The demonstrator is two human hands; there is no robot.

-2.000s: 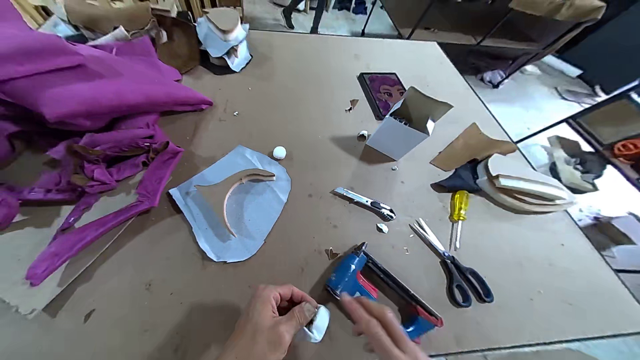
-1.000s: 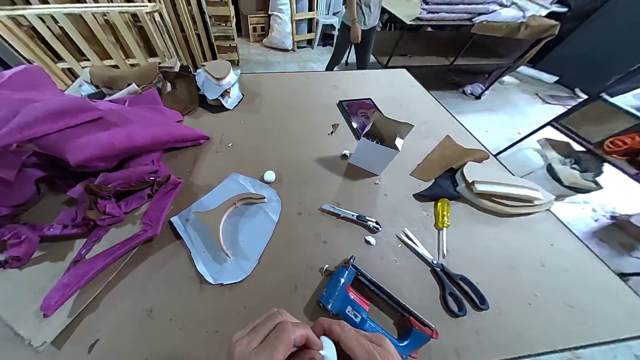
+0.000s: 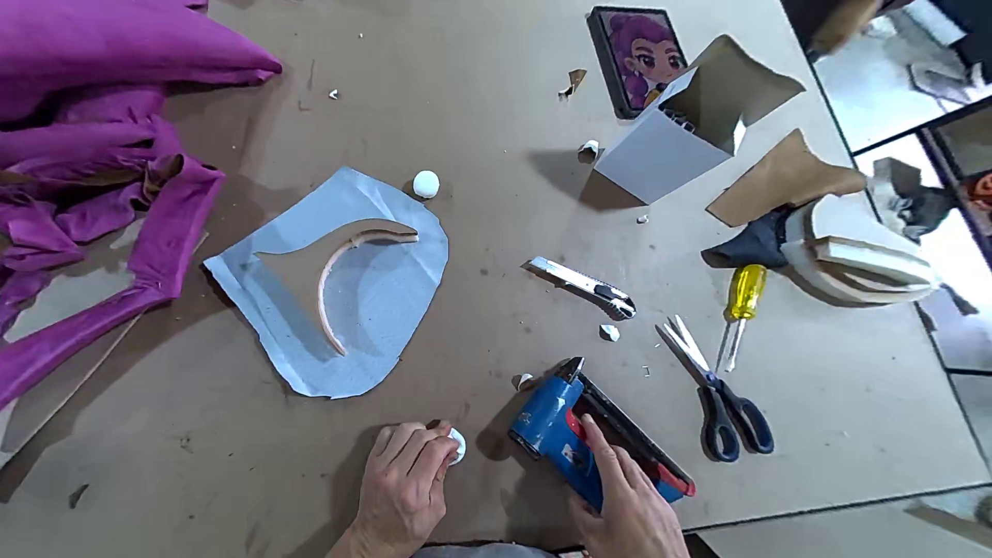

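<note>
My left hand (image 3: 407, 484) holds a small white round piece (image 3: 457, 447) between its fingers, low at the front of the table. To its right, my right hand (image 3: 628, 496) lies over the handle of a blue staple gun (image 3: 562, 434), fingers around it; how firm the grip is cannot be told. Beyond the left hand a piece of light blue fabric (image 3: 387, 310) lies flat, with a curved tan piece (image 3: 298, 267) on it. A white ball-like piece (image 3: 425, 184) rests beside the fabric. Right of the staple gun are scissors (image 3: 725, 403) with dark handles.
Farther up lie a utility knife (image 3: 581, 287), a yellow-handled screwdriver (image 3: 745, 294), an open white box (image 3: 659, 155) and a tray-like item (image 3: 639, 58) with a cartoon picture. Padded pieces (image 3: 860, 248) sit near the right edge. Purple fabric (image 3: 116, 46) covers the left side.
My hands were together at the white piece one second ago; now they are apart, with my right hand at the staple gun. The view has tilted down.
</note>
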